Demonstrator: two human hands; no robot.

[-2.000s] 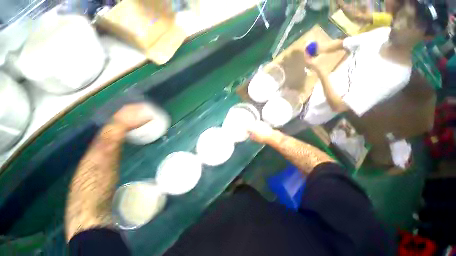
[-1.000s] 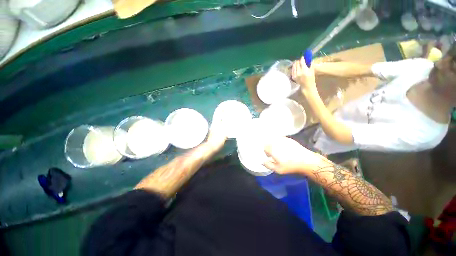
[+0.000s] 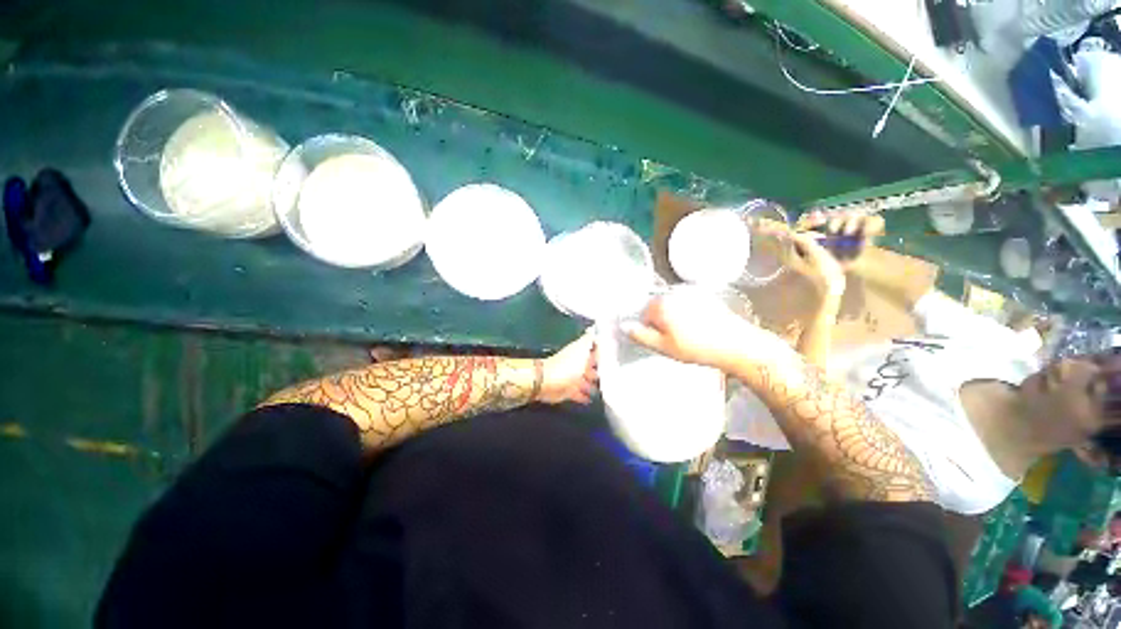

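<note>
A white appliance unit with a clear upper wall is tilted on its side at the bench's front edge, close to my body. My right hand grips its upper rim. My left hand touches its left side, the fingers partly hidden by the unit. Several more units stand in a row to the left, one just behind my hands, one plain white, one with a clear wall and one with a cream inside at the far end.
A worker in a white shirt stands at the right, hands near another unit on a cardboard sheet. A dark-blue bundle lies on the green bench at far left. A white cord hangs behind.
The view has turned, so the row now slopes down to the right. My left hand has moved from a unit in the row to the held unit, which is now tilted.
</note>
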